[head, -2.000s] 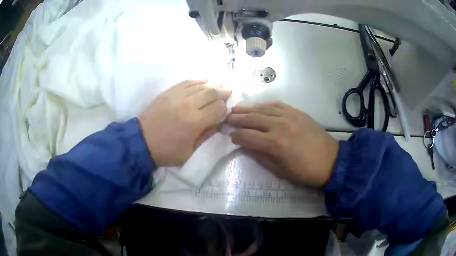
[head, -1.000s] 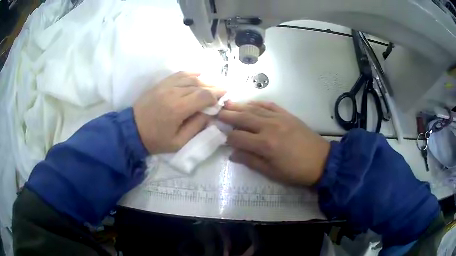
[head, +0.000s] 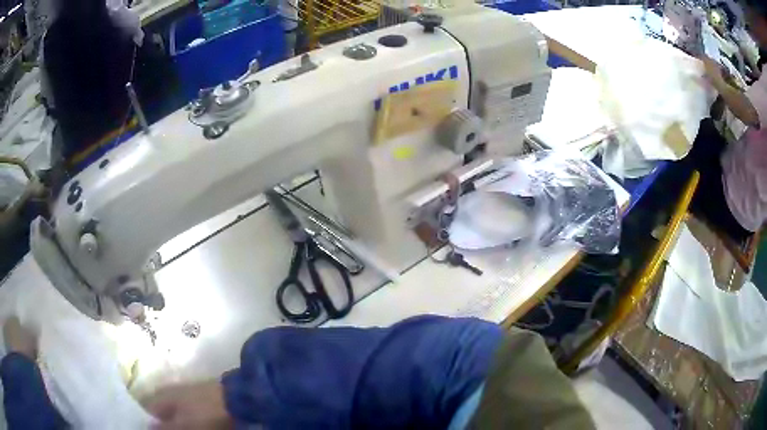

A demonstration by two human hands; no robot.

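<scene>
White cloth [head: 80,369] lies at the lower left, left of the needle area and under the lamp light. My left hand [head: 20,338] is at the far left edge, small and partly cut off, resting on the cloth. My right hand [head: 192,405] is at the bottom left, blurred, with its fingertips at the cloth's right edge below the presser foot [head: 150,327]. Its grip is unclear. The sewing machine head [head: 244,134] spans the left and middle of the view.
Black-handled shears [head: 315,285] and a long thin metal tool lie under the machine arm. Keys [head: 458,262] and a clear plastic bag [head: 580,201] lie at the table's right. Blue bins [head: 227,38] stand behind. Another person works with pale cloth [head: 652,101] at upper right.
The view has swung right and up, showing the whole machine and the room. Both hands now appear at the lower left, further apart than before, and partly out of clear sight.
</scene>
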